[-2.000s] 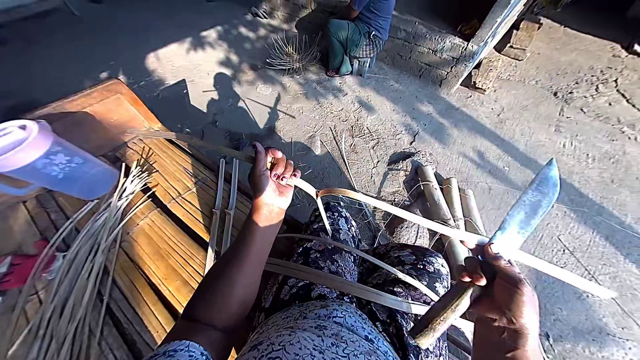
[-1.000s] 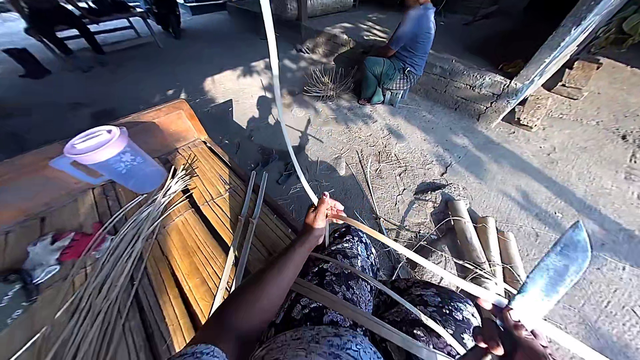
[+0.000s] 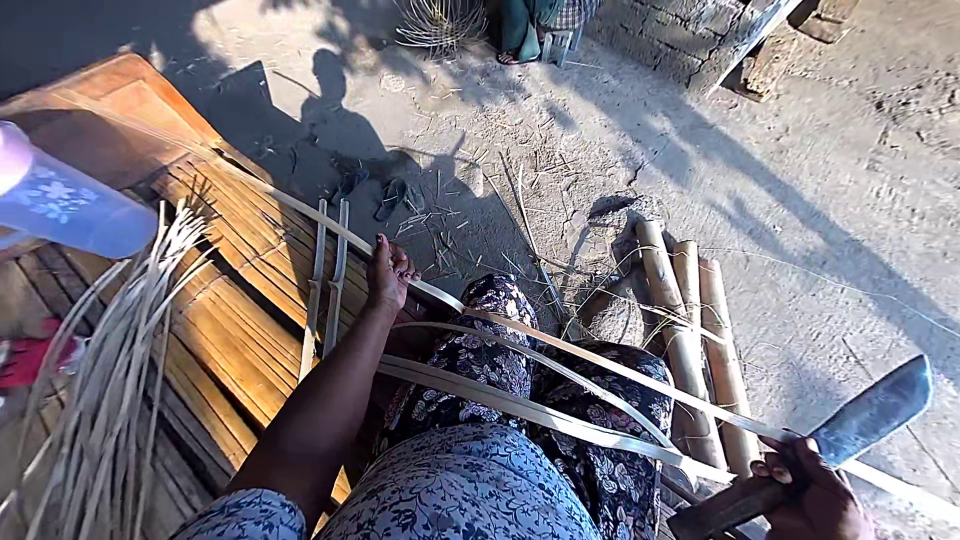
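A long pale strip, probably split bamboo [image 3: 600,361], stretches across my lap from upper left to lower right. My left hand [image 3: 390,274] grips it above my left knee. In my right hand [image 3: 806,487] are the wooden handle of a broad-bladed knife [image 3: 874,411] and the strip, which passes by the base of the blade. More strips [image 3: 540,414] lie over my thighs, below the held one. Two narrow slats [image 3: 336,281] rest on the bamboo slat platform beside my left forearm.
On the bamboo platform [image 3: 232,330] at left are a bundle of thin strips [image 3: 112,405] and a lidded plastic pitcher [image 3: 75,202]. Bamboo poles [image 3: 724,360] lie by my right knee. A person [image 3: 529,30] sits at the top beside a bunch of curved strips [image 3: 441,22]. A block wall [image 3: 667,37] stands behind.
The strip's far end, raised upright one second ago, now slants low over the platform to the upper left. My left hand keeps its hold, and my right hand still has the knife. The view has tilted down.
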